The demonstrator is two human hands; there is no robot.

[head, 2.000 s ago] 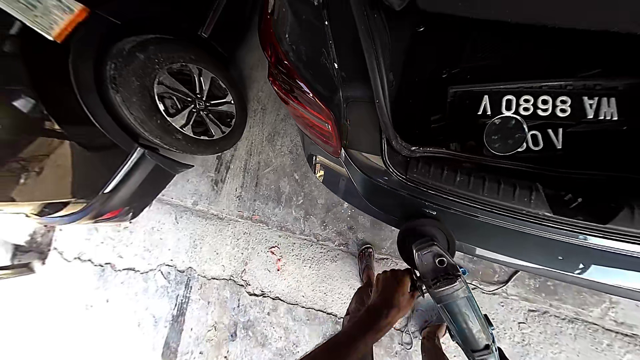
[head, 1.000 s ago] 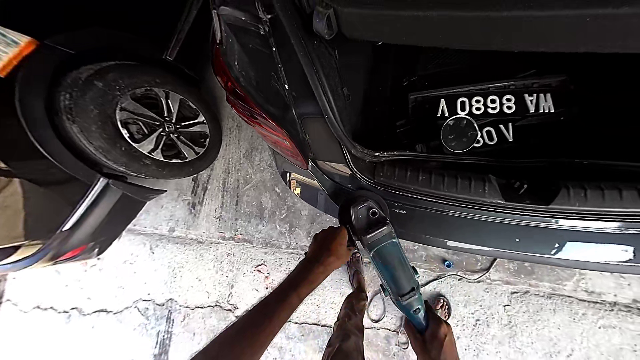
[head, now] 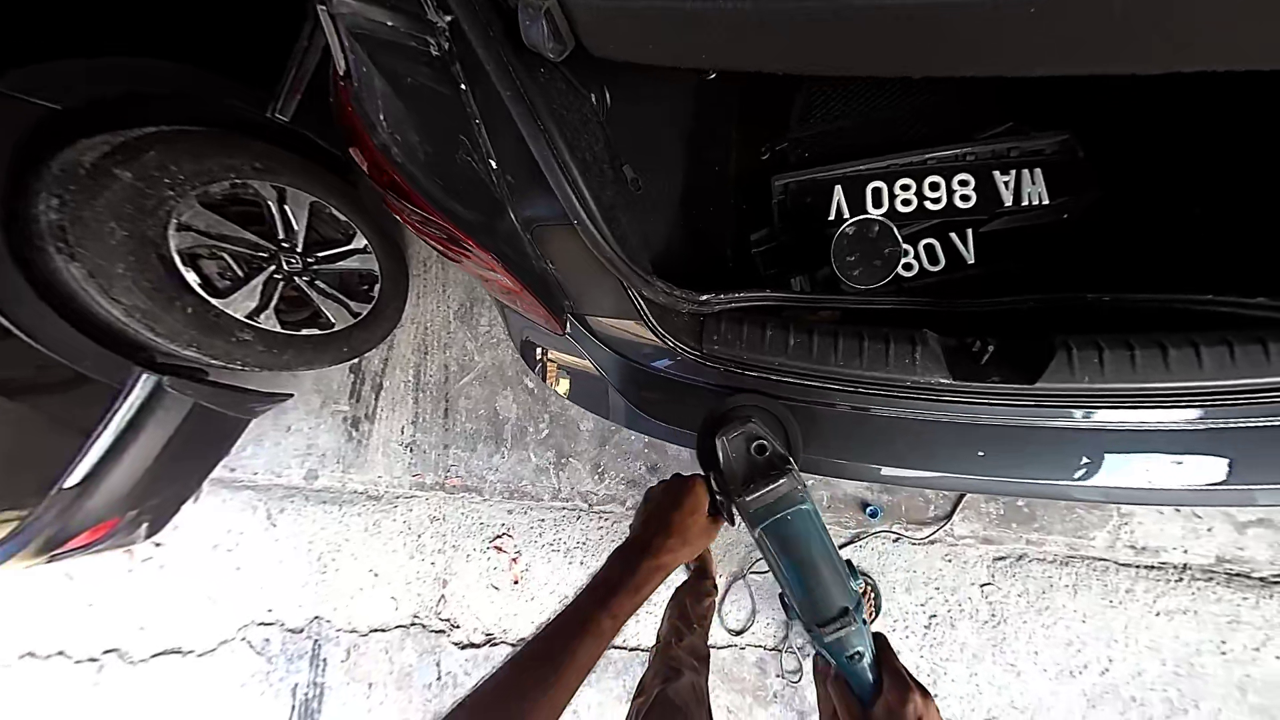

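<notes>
A teal power polisher (head: 805, 560) with a black head runs from the lower right up to the dark rear bumper (head: 900, 450) of a car. Its round black pad (head: 750, 435) is at the bumper's surface; whether it spins cannot be told. My left hand (head: 675, 520) is closed around the side handle, left of the tool's head. My right hand (head: 880, 685) grips the rear end of the body at the bottom edge of the view. The tool's body hides part of that hand.
Above the bumper lies the open boot (head: 820, 350), holding number plates (head: 925, 180) and a round dark disc (head: 867, 252). A second car's wheel (head: 290, 258) is at the left. A cable (head: 740, 610) and a small blue object (head: 873, 511) lie on cracked concrete (head: 380, 560). My legs show below.
The polisher's body, mostly seen at the lower right before, now shows with my right hand on its rear end. My left hand stays on the side handle. The view has shifted.
</notes>
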